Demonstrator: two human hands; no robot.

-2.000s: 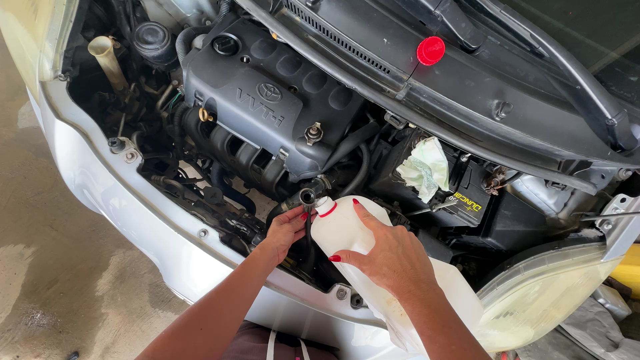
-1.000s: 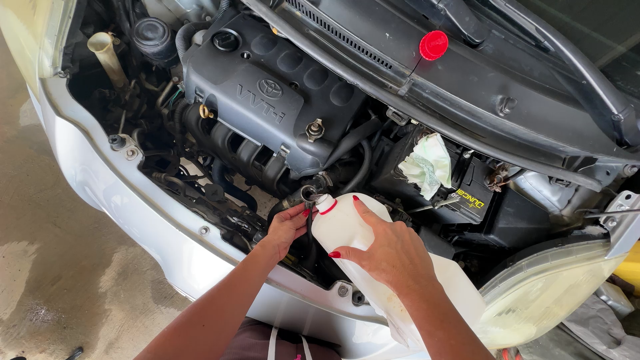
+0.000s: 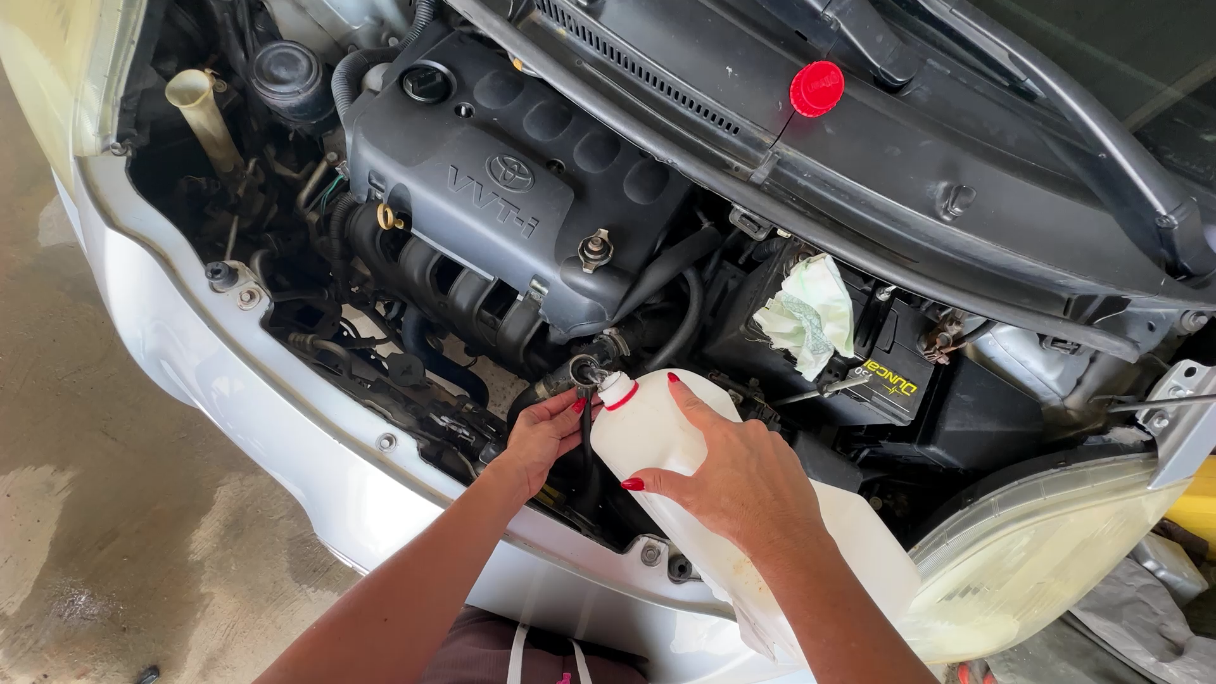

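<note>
My right hand (image 3: 736,465) grips a white plastic jug (image 3: 655,427) that lies tilted, its red-ringed mouth at the open coolant filler neck (image 3: 586,369). Clear liquid shows at the opening. Just below the neck, my left hand (image 3: 543,432) has its fingertips closed on a thin black hose (image 3: 585,427); part of the grip is hidden. On the black engine cover (image 3: 475,190) rests a metal radiator cap (image 3: 596,250). A red plastic cap (image 3: 817,88) sits on the cowl below the windscreen.
A crumpled paper towel (image 3: 809,313) lies on the car battery (image 3: 883,370) at the right. The silver front body panel (image 3: 228,389) runs beneath my forearms, with a headlight (image 3: 1035,560) at lower right. A cream filler tube (image 3: 204,119) stands at upper left.
</note>
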